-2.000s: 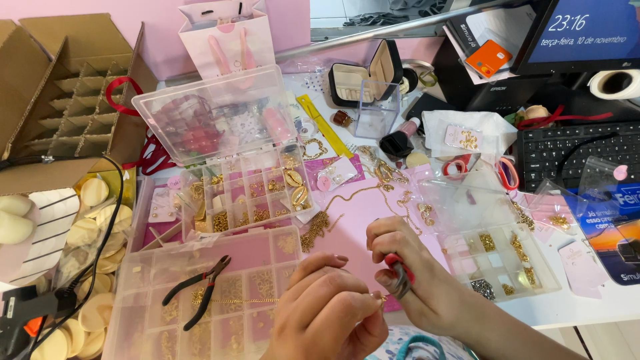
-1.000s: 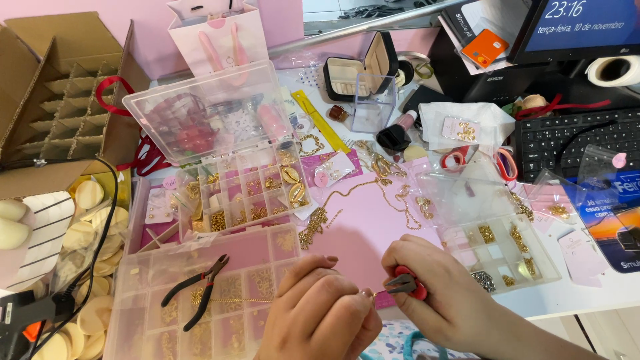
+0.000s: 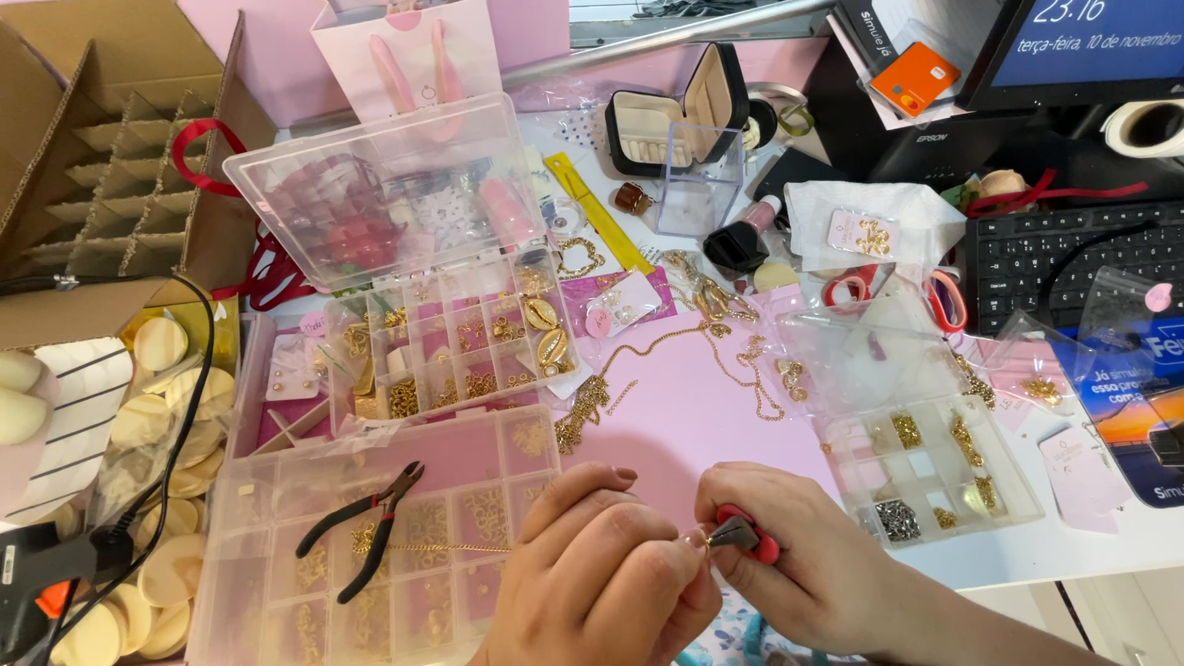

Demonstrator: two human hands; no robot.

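Observation:
My right hand (image 3: pixel 800 555) is closed around red-handled pliers (image 3: pixel 737 533), whose dark jaws point left at a tiny gold piece (image 3: pixel 708 540). That piece sits between the fingertips of my left hand (image 3: pixel 606 569); its exact kind is too small to tell. From the left hand a thin gold chain (image 3: pixel 453 548) runs left across the closed lid of a clear compartment box (image 3: pixel 250 592). Black-handled cutting pliers (image 3: pixel 375 532) lie on that lid. Beyond my hands, a longer gold chain (image 3: pixel 647 348) curves over a pink sheet (image 3: pixel 703 416), with a bunch of chain (image 3: pixel 583 412) at its left end.
An open divided box (image 3: pixel 444 338) of gold findings stands behind the closed one. At right are a smaller compartment box (image 3: pixel 1017 481), a keyboard (image 3: pixel 1045 259) and scissors (image 3: pixel 945 301). A cardboard box (image 3: pixel 213 222) and a glue gun (image 3: pixel 46 573) are at left, a jewellery case (image 3: pixel 638 120) at the back.
The pliers in my right hand have turned, and their jaws now point left at the fingertips of my left hand. The black-handled pliers stay on the lid.

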